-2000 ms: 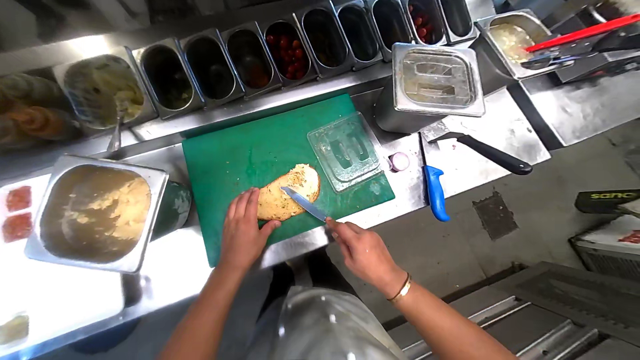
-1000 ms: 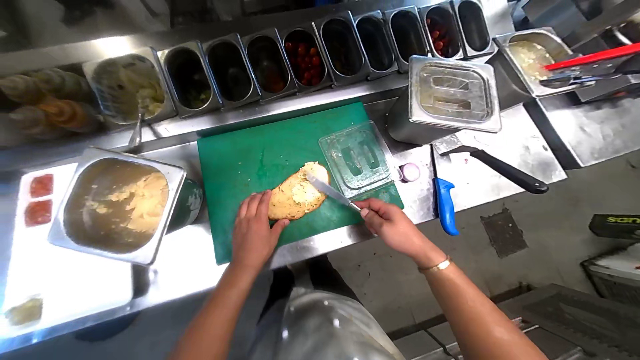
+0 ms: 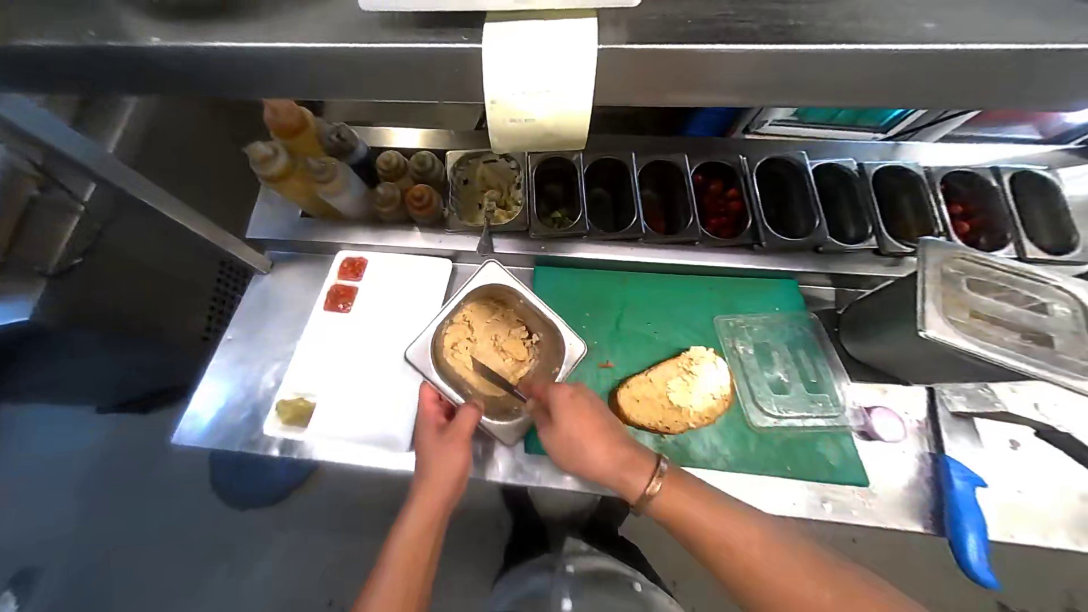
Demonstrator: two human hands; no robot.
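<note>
A square steel food pan point(image 3: 551, 331) holds a pale beige spread point(image 3: 489, 340). My left hand point(image 3: 444, 438) grips the pan's near left rim. In my right hand point(image 3: 578, 429) is a knife point(image 3: 497, 378), its blade in the spread; the handle is mostly hidden by my fingers. On the green cutting board point(image 3: 663, 297) lies a slice of bread point(image 3: 650, 404), its right part covered with pale spread. A clear plastic lid point(image 3: 782, 370) rests beside the bread.
A white board point(image 3: 374, 357) with small red and green portions lies left. Squeeze bottles point(image 3: 293, 161) and a row of steel inserts point(image 3: 612, 195) line the back. At right are a lidded container point(image 3: 901, 331), a red onion piece point(image 3: 884, 423) and a blue-handled knife point(image 3: 965, 518).
Both hands have left the bread: my left hand now holds the spread pan, and my right hand has brought the knife into it. The view has swung left.
</note>
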